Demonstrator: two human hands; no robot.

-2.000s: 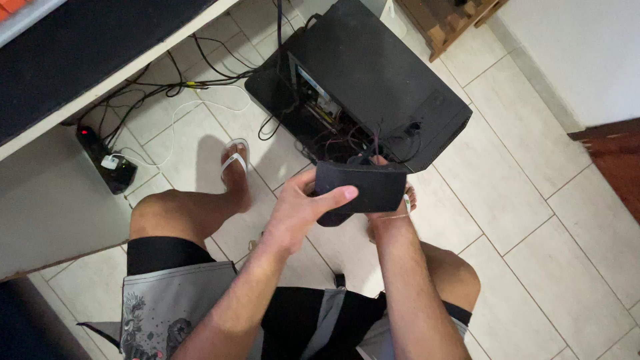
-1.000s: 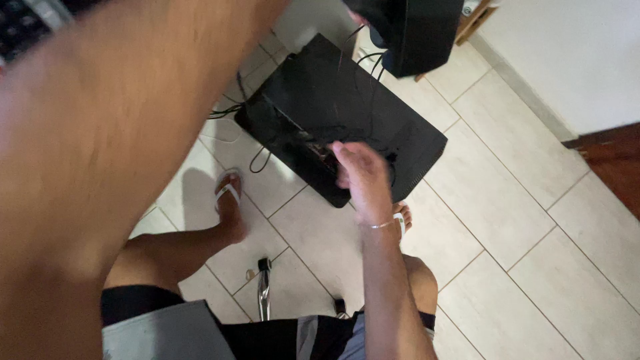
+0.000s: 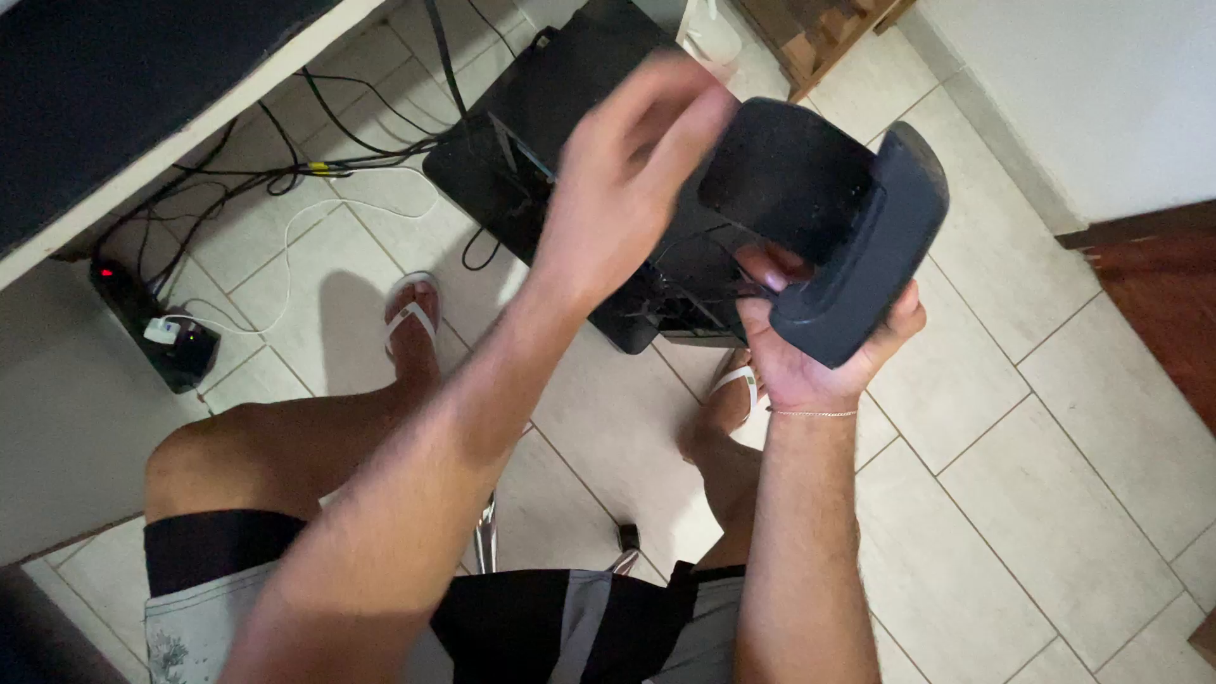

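My right hand (image 3: 817,351) grips a black plastic piece (image 3: 864,247) from below. The piece has a flat plate and a thick curved end, and it is held up above a black computer case (image 3: 608,57). Blurred and with bent fingers, my left hand (image 3: 617,180) is at the plate's upper left edge; whether it touches the plate cannot be told. The case lies on the tiled floor, partly hidden by my left hand and the piece. Dark thin cables (image 3: 665,294) show at its opening, below the plate.
Black cables (image 3: 275,176) run from the case under a desk (image 3: 171,142) at upper left. A power strip (image 3: 152,323) with a red light and a white plug lies on the floor. A wooden rack (image 3: 807,38) stands at the top. My feet flank the near end of the case.
My right hand, which was at the case, now holds the black piece to its right. My left arm, raised across the view one second ago, has come down, with the hand above the case.
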